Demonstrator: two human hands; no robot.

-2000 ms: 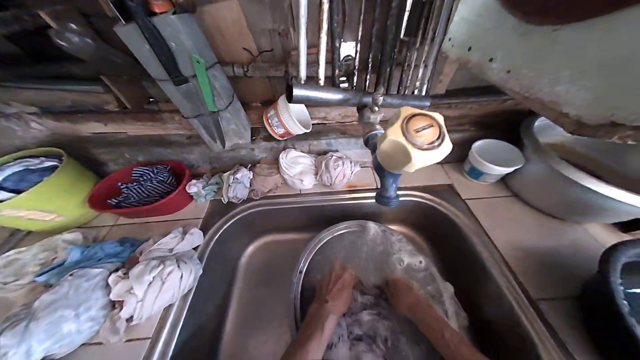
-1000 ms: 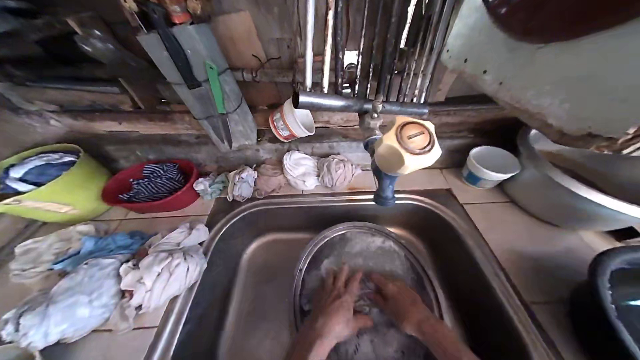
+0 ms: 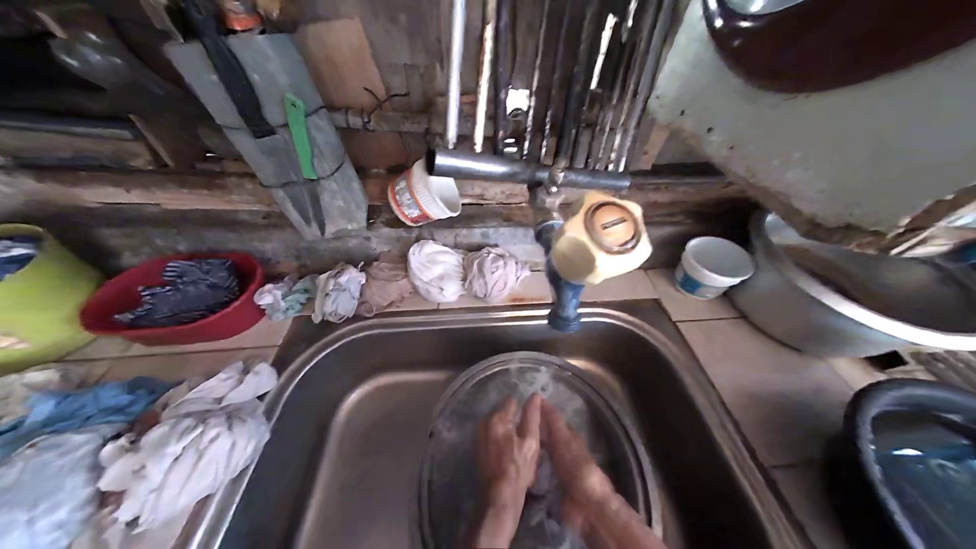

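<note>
A round metal basin (image 3: 438,450) with cloudy water stands in the stainless steel sink (image 3: 366,450), below the blue tap (image 3: 565,297). Both my hands are over or in it, side by side, fingers pointing away from me. My left hand (image 3: 509,450) and my right hand (image 3: 572,457) nearly touch at the fingertips. Grey wet cloth (image 3: 545,496) shows dimly between and under them; whether either hand grips it cannot be told. The tap has a large cream knob (image 3: 598,238).
Left of the sink lie white cloths (image 3: 198,450) and a blue cloth (image 3: 91,408), with a red basin (image 3: 175,335) behind. Wrung cloth bundles (image 3: 435,271) line the back ledge. At right are a white tub (image 3: 713,267), a large metal basin (image 3: 808,305) and a dark water-filled tub (image 3: 865,427).
My hands were apart over the cloth two seconds ago and have come together. The pale cloth, plain at first, now shows only dimly.
</note>
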